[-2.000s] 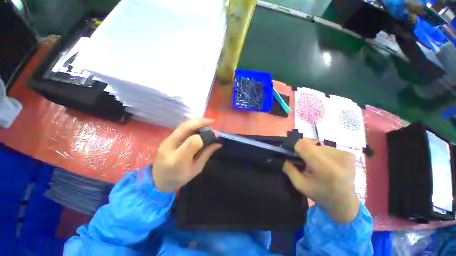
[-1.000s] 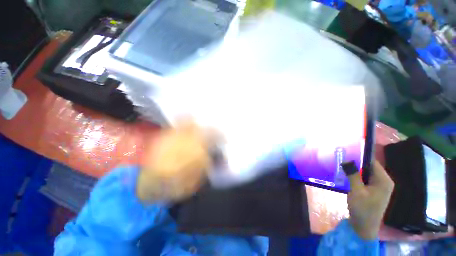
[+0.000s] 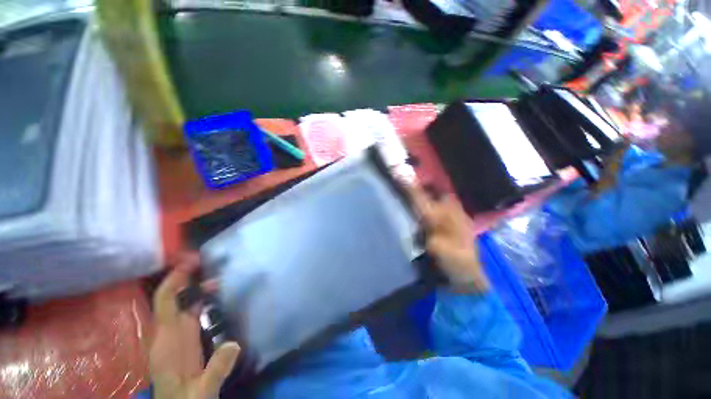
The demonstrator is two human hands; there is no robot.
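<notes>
A tablet (image 3: pixel 320 249), its face pale and blurred, is tilted in front of me over a black foam tray (image 3: pixel 390 300). My left hand (image 3: pixel 183 335) is at the left end of the tablet, with a black cap on a fingertip. My right hand (image 3: pixel 444 234) holds the right end. The tablet hides much of the tray. Whether the hands grip the tray together with the tablet is too blurred to tell.
A white stack with a grey-blue cover (image 3: pixel 31 117) stands left. A blue parts bin (image 3: pixel 226 150), teal tool (image 3: pixel 284 145) and dot sheets (image 3: pixel 343 140) lie beyond the tablet. Black trays (image 3: pixel 475 156) and another person's blue sleeve (image 3: pixel 624 203) are at right.
The view has turned right, so the stack and bin sit further left. The white sheet swept over the work is gone. My left hand has come to the tablet, which is now held in front of me.
</notes>
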